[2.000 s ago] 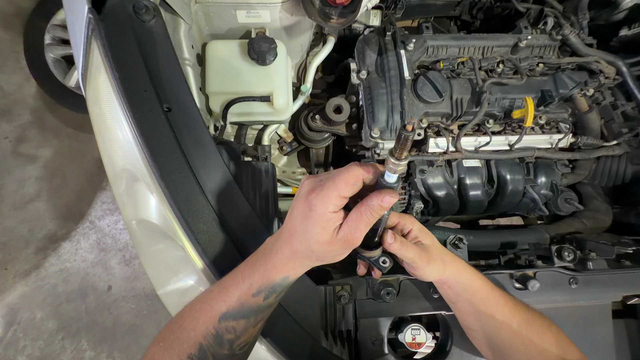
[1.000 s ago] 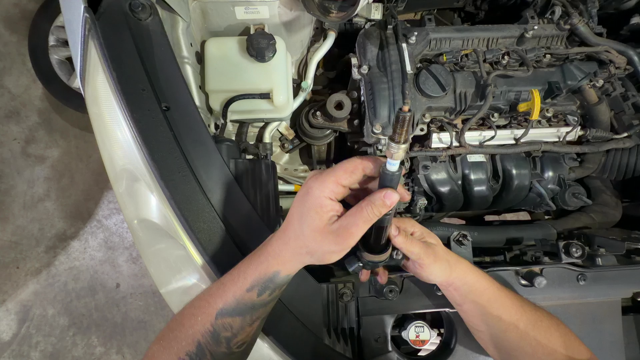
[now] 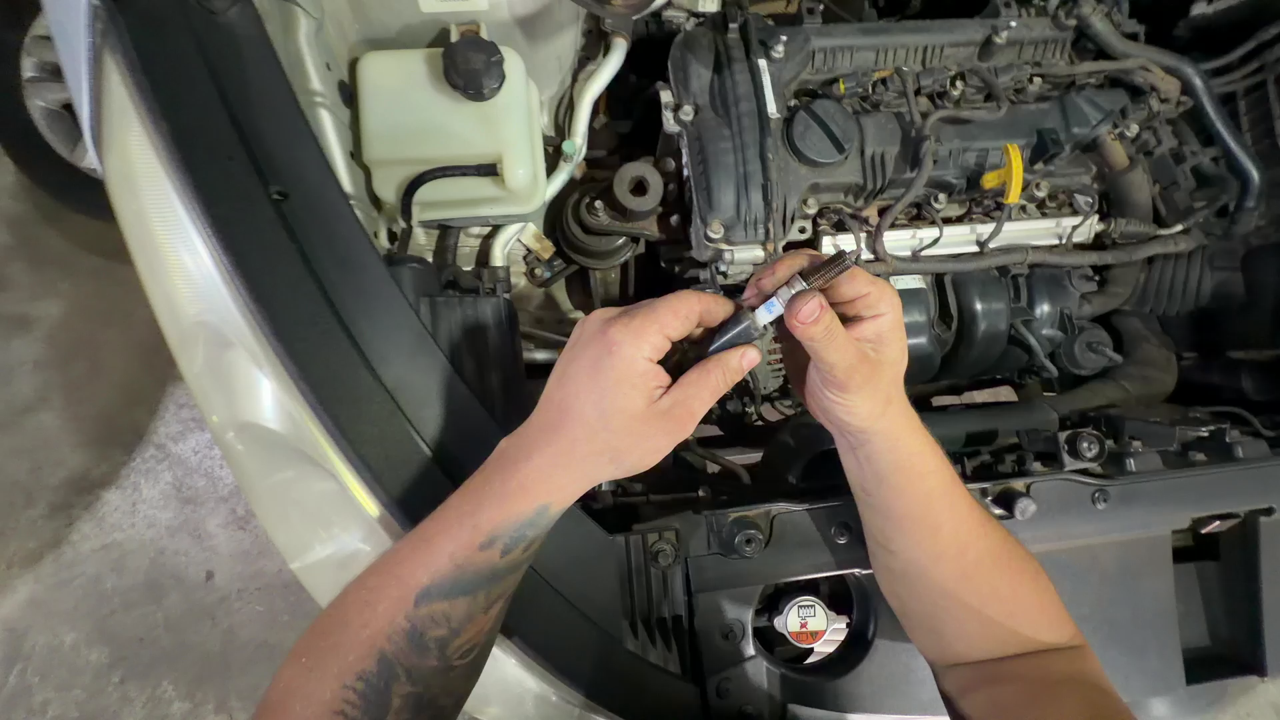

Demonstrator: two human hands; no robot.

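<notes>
My left hand grips the black rubber boot of an ignition coil, whose rear end is hidden behind the hand. A spark plug sits in the boot's mouth, its white insulator partly showing and its threaded end pointing up and right. My right hand pinches the spark plug around its metal body between thumb and fingers. Both hands are close together over the front left of the engine, beside the black intake manifold.
A black oil filler cap and a yellow dipstick handle are on the engine. A white coolant reservoir stands at upper left. The radiator cap shows in a front cover opening. A pale fender edges the bay.
My right hand has moved from the coil's lower end up to the spark plug. The coil and plug have turned from nearly upright in view to slanting up and right.
</notes>
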